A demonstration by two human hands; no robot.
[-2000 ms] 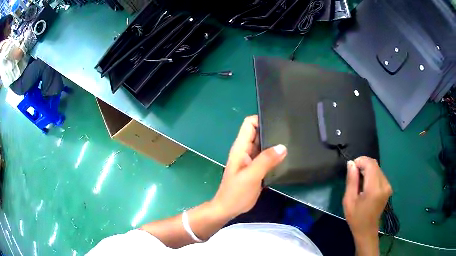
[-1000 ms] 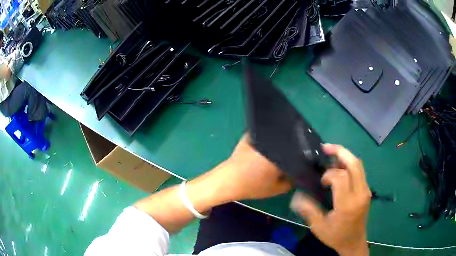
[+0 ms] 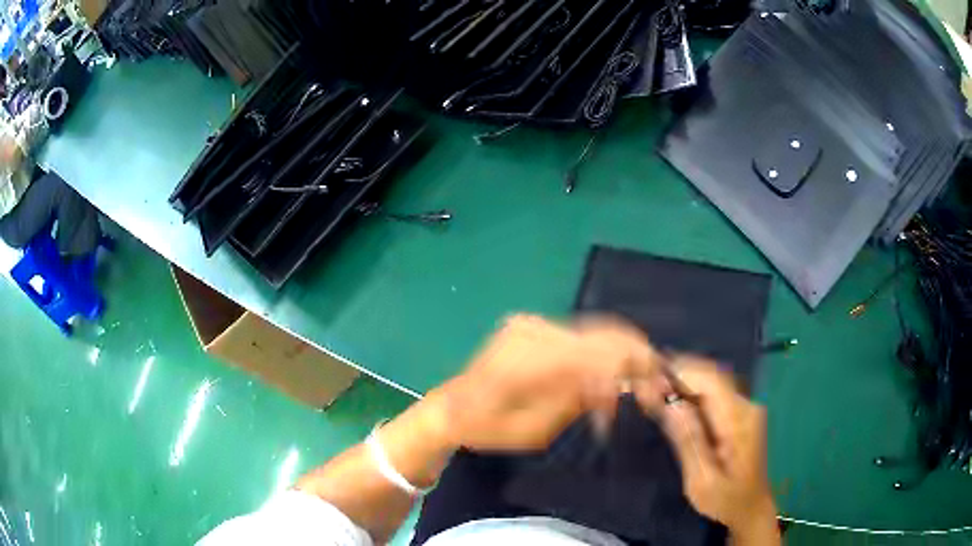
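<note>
The black back cover [image 3: 682, 299] lies on the green bench in front of me, its darker raised-rim side up, partly hidden by my hands. My left hand [image 3: 565, 373] is blurred over its near left part, fingers bent close to my right hand. My right hand [image 3: 709, 427] pinches a thin dark cable [image 3: 677, 395] above the cover. Whether my left fingers also hold the cable is too blurred to tell. A small cable end [image 3: 781, 346] sticks out at the cover's right edge.
Unwired grey-black covers [image 3: 746, 203] are stacked at the right. A tangled cable bundle [image 3: 938, 352] lies at far right. Covers with cables [image 3: 309, 171] lie fanned at left and along the far bench. A cardboard carton [image 3: 272, 357] and a seated person's blue stool [image 3: 53, 283] are beyond the bench edge.
The cover was held up with its outer face showing, then tilted and turned over; now it lies on the bench. My hands have come together over it.
</note>
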